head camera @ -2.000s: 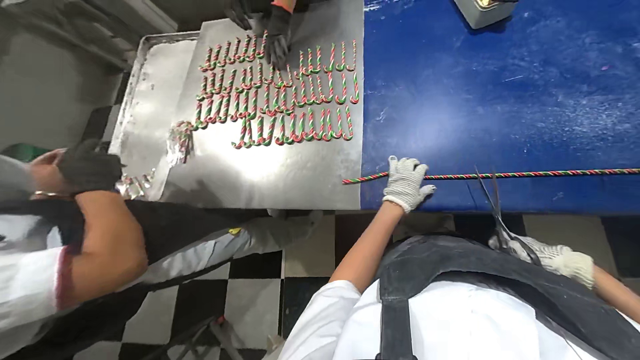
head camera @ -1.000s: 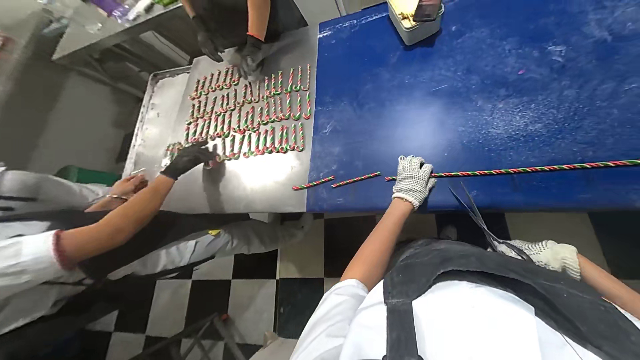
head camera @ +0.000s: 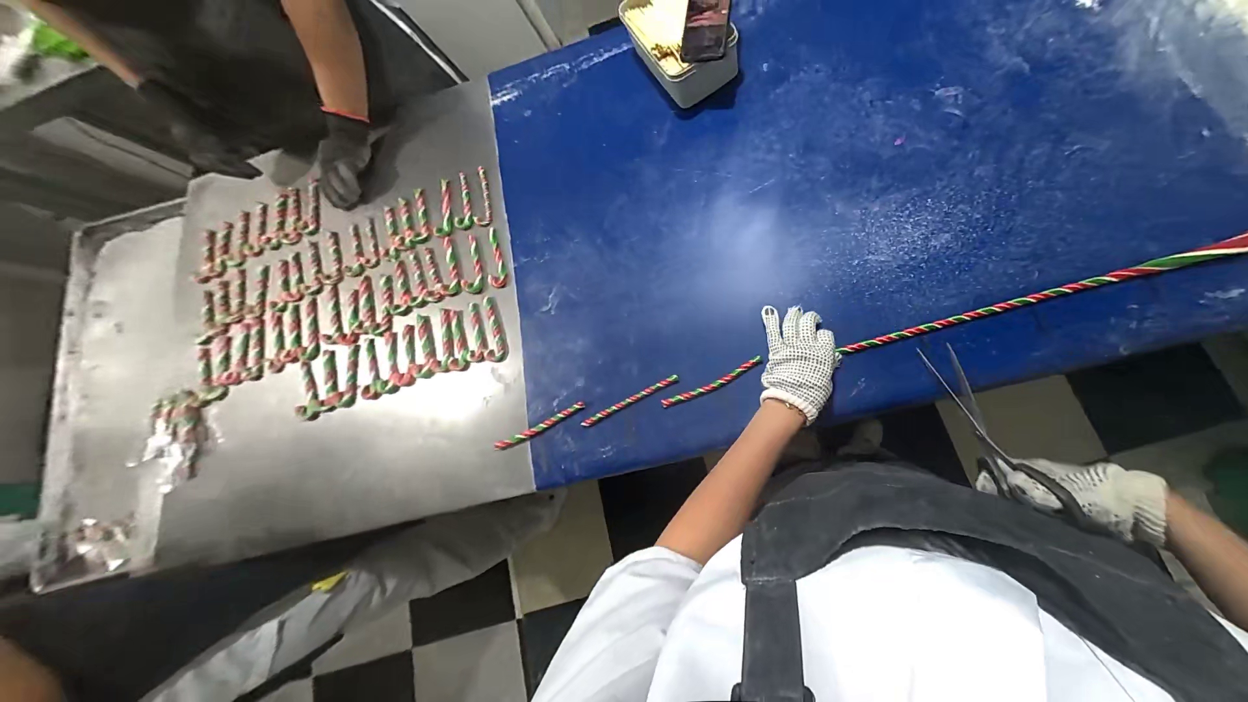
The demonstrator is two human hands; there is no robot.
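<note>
My left hand (head camera: pixel 799 363), in a white dotted glove, lies over the near end of a long red, green and white striped candy rope (head camera: pixel 1004 305) on the blue table surface (head camera: pixel 663 234). My right hand (head camera: pixel 1077 495), also gloved, holds the handles of a pair of scissors (head camera: pixel 975 414); their blades are apart, below the rope at the table's near edge. Left of my left hand lie three short striped pieces: one (head camera: pixel 712 383) near my fingers, a second (head camera: pixel 630 401), and a third (head camera: pixel 539 426) reaching onto the metal sheet.
Rows of candy canes (head camera: pixel 356 302) lie on the metal sheet (head camera: pixel 390 448), with a wrapped bundle (head camera: pixel 178 429) at left. Another person's black-gloved hand (head camera: pixel 343 166) is above the rows. A grey container (head camera: pixel 697 83) with a phone on it stands at the blue table's far side.
Another short piece now lies beside my left hand; a second ago two lay there, and before that none. The black-gloved hand at the sheet's near side has gone from view. The view has shifted.
</note>
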